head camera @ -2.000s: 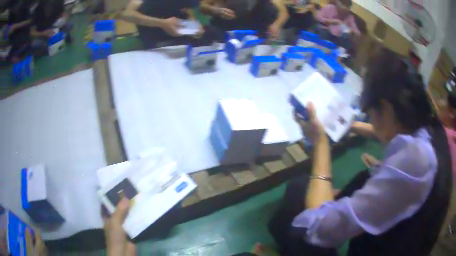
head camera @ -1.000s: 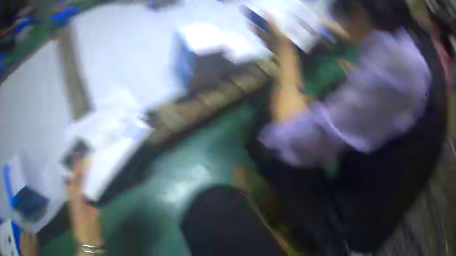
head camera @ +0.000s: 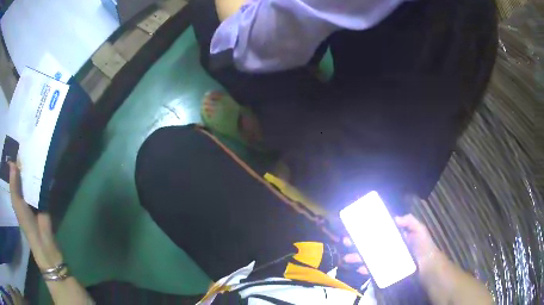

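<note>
My left hand (head camera: 31,229), with a metal bracelet at the wrist, reaches up at the left edge. Its fingers hold the lower side of a white carton (head camera: 37,122) with a blue oval logo, small lettering and a dark picture panel. My right hand (head camera: 420,241) is at the lower right, its fingers around the sides of a smartphone (head camera: 379,241). The phone's screen glows bright white, so nothing on it can be read.
A seated neighbour in a light purple sleeve (head camera: 304,33) and dark clothes fills the top centre. The pallet edge (head camera: 110,59) and white sheet (head camera: 53,27) are upper left. Green floor (head camera: 104,208) lies below. Streaked, shiny wrapping (head camera: 507,196) stands right. Another person's fingers show bottom left.
The view has swung down and right. The carton and my left hand now sit at the left edge. My right hand with the lit phone has come into view, and most other cartons are out.
</note>
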